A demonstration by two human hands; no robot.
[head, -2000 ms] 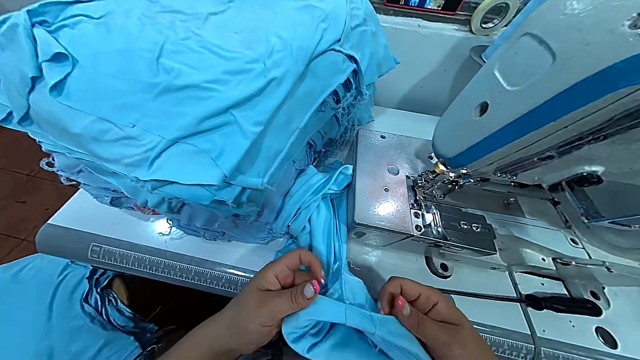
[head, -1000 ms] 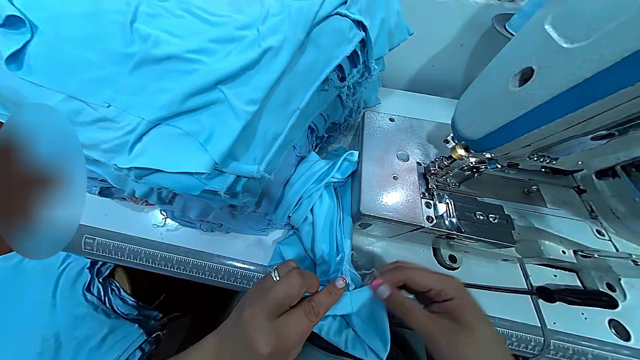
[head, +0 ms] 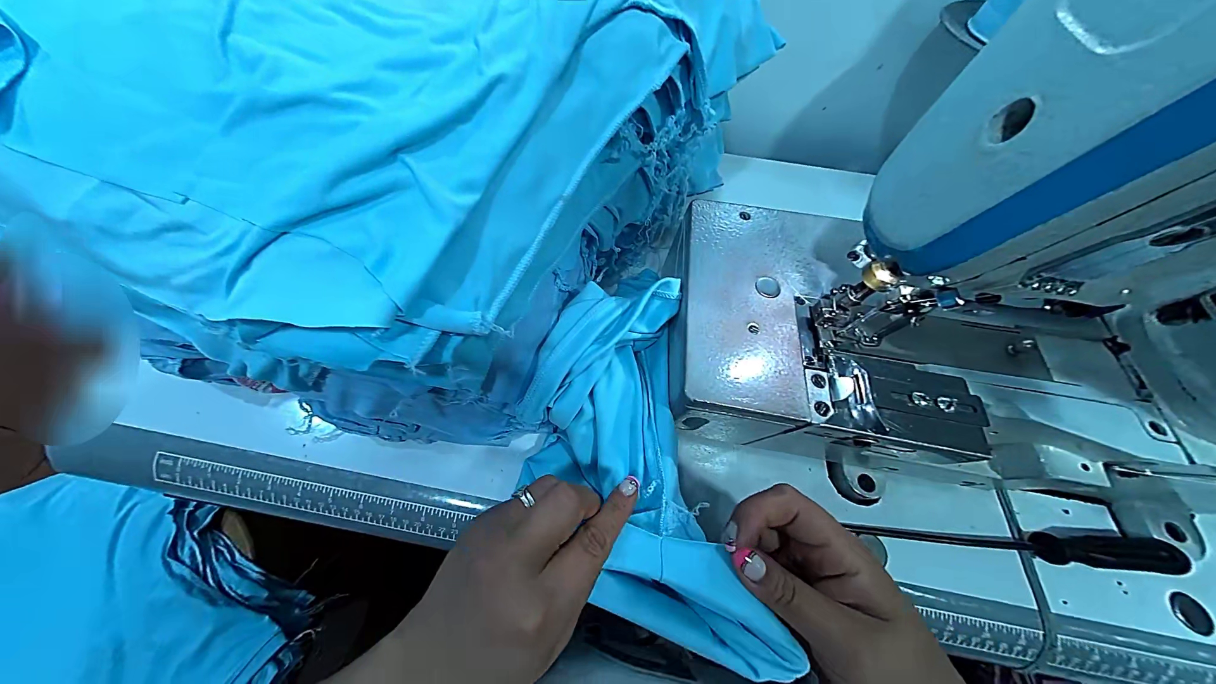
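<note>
A light blue knit garment piece (head: 608, 380) lies bunched between the fabric pile and the sewing machine's bed, its lower end hanging over the table edge. My left hand (head: 537, 560), with a ring, pinches it near a seam. On the right, my right hand (head: 807, 579) holds the edge of its folded band between thumb and fingertips. Just beyond my hands stands an industrial sewing machine (head: 750, 323), its presser foot and needle area to the right of the cloth. No cloth lies under the foot.
A tall stack of light blue fabric pieces (head: 332, 171) with frayed edges fills the left. A ruler strip (head: 313, 499) runs along the table's front edge. A black-handled screwdriver (head: 1107, 553) lies at right. More blue cloth (head: 114, 579) hangs lower left. A blurred round shape (head: 66, 332) covers the left edge.
My left hand has moved from the folded band to the cloth near the seam. The band now spreads out toward my right hand. A blurred round shape has appeared at the left.
</note>
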